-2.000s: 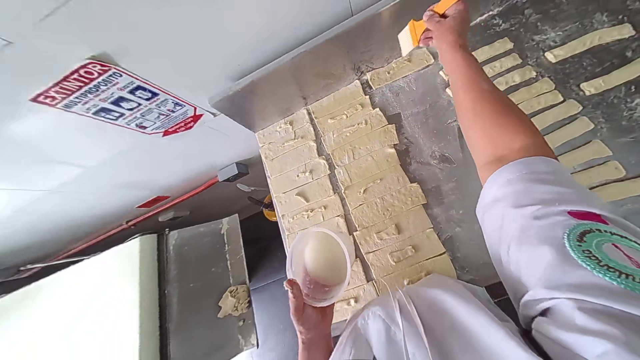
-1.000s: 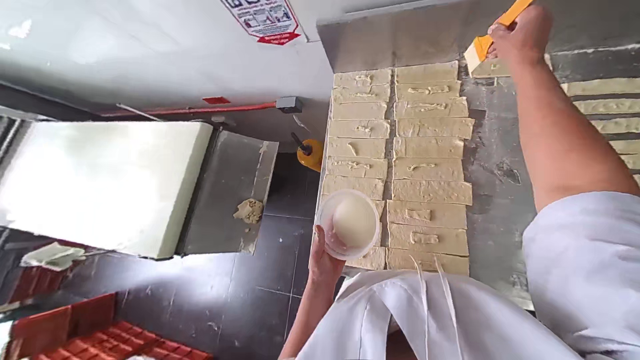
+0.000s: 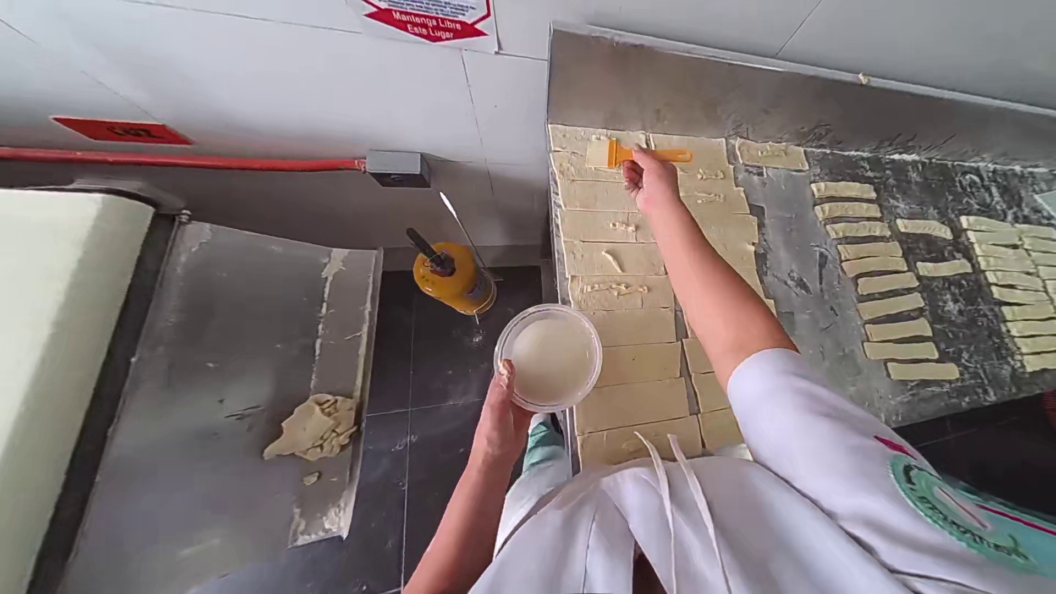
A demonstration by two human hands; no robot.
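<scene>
My left hand holds a round clear plastic tub with a pale whitish liquid in it, beside the near left edge of the worktable. My right hand grips a pastry brush with an orange handle, its pale bristles at the dough at the table's far left corner. Two columns of flat dough rectangles lie side by side under and around my right arm; several bear small dough scraps on top. One more rectangle lies to the right of the columns, near the backsplash.
Narrow dough strips lie in columns on the floured steel table. A metal backsplash rises behind. On the floor stands a yellow fire extinguisher. At left, a steel surface carries a dough lump.
My right hand has moved the brush left, from the separate rectangle right of the columns to the far end of the left column. My left hand still holds the tub. The view has shifted.
</scene>
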